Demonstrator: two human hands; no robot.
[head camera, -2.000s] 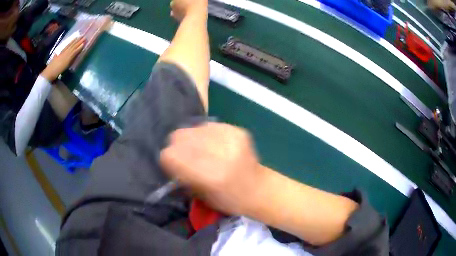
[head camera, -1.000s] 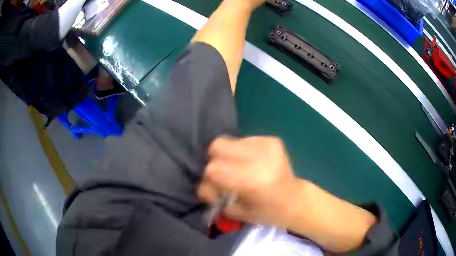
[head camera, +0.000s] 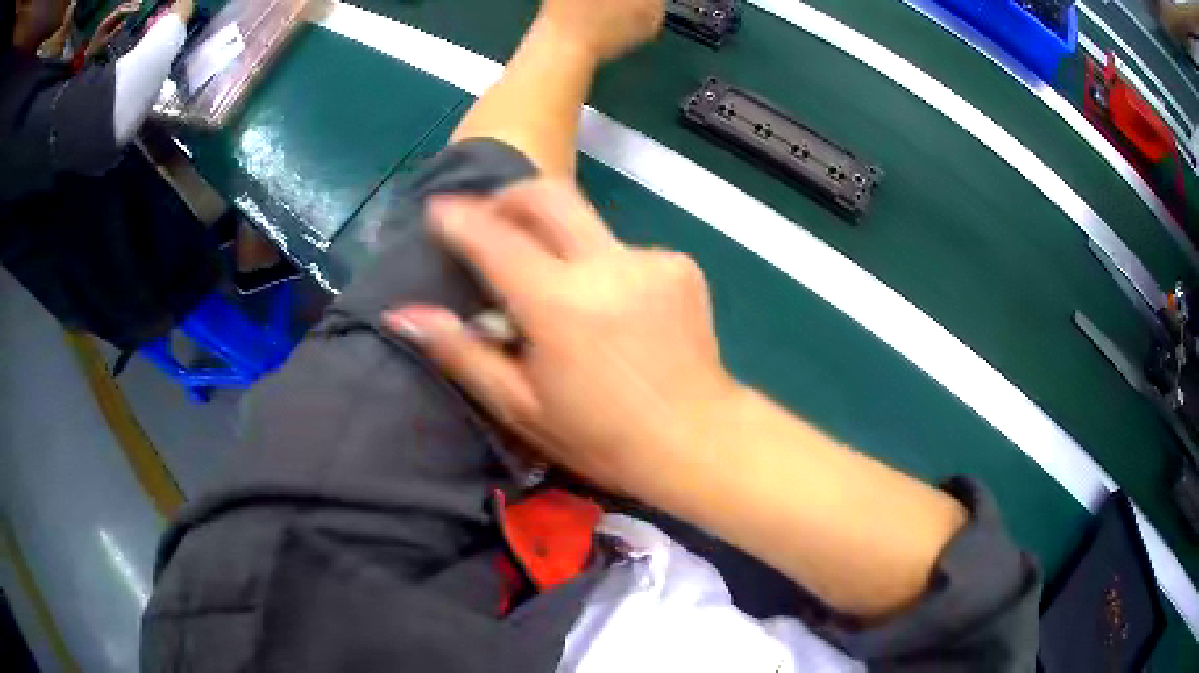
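Note:
My right hand (head camera: 611, 342) is in the centre, slightly blurred, with thumb and index finger apart. A small grey-yellow piece of the tweezers (head camera: 497, 326) shows in its grip; the rest is hidden. My left hand (head camera: 605, 24) is at the top edge, partly cut off, fingers curled, beside a dark fixture (head camera: 706, 16); whether it touches or holds it I cannot tell. A second four-position fixture (head camera: 782, 147) lies on the green mat between two white stripes, touched by neither hand.
A black tray (head camera: 1098, 605) with tiny orange-red specks is at lower right. Metal strips (head camera: 1115, 348) and dark parts lie at the right edge. A blue bin (head camera: 1019, 33) and red object (head camera: 1133, 118) are at upper right. Another person's sleeve (head camera: 151, 72) and a shiny pack (head camera: 243, 66) are at upper left.
My right hand has moved up and left from my lap, and its thumb and index finger have spread. The red item in my lap is more exposed. My left hand shows more fully at the top.

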